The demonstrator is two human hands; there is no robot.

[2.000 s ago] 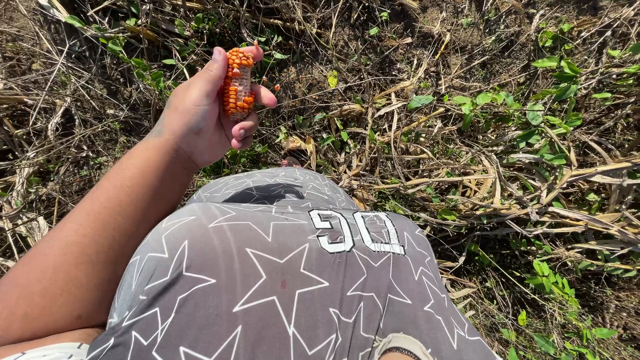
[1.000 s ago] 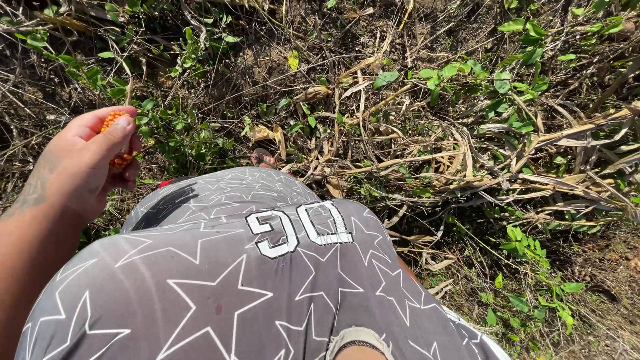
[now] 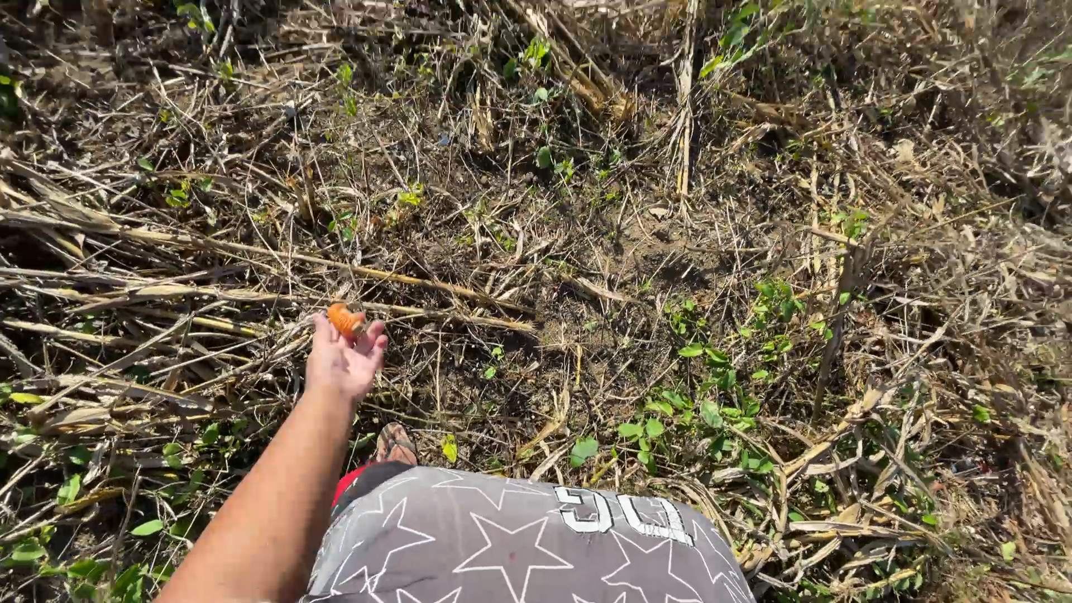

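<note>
My left hand point(image 3: 345, 360) reaches out from the lower left, palm up, over dry stalks. An orange ear of corn point(image 3: 345, 320), blurred, is at its fingertips, between the thumb and the other fingers. The palm below it is bare and the fingers are apart; whether they still grip the ear cannot be told. My right hand is out of view.
Dry stalks point(image 3: 419, 289) and husks cover the ground, with green weeds point(image 3: 720, 402) at centre right. A grey star-print garment point(image 3: 519, 544) fills the bottom middle. Part of a foot point(image 3: 395, 444) shows just above it.
My left hand, wrapped around the ear of corn a second ago, is now extended forward with its fingers spread more. The view has shifted to show more ground ahead.
</note>
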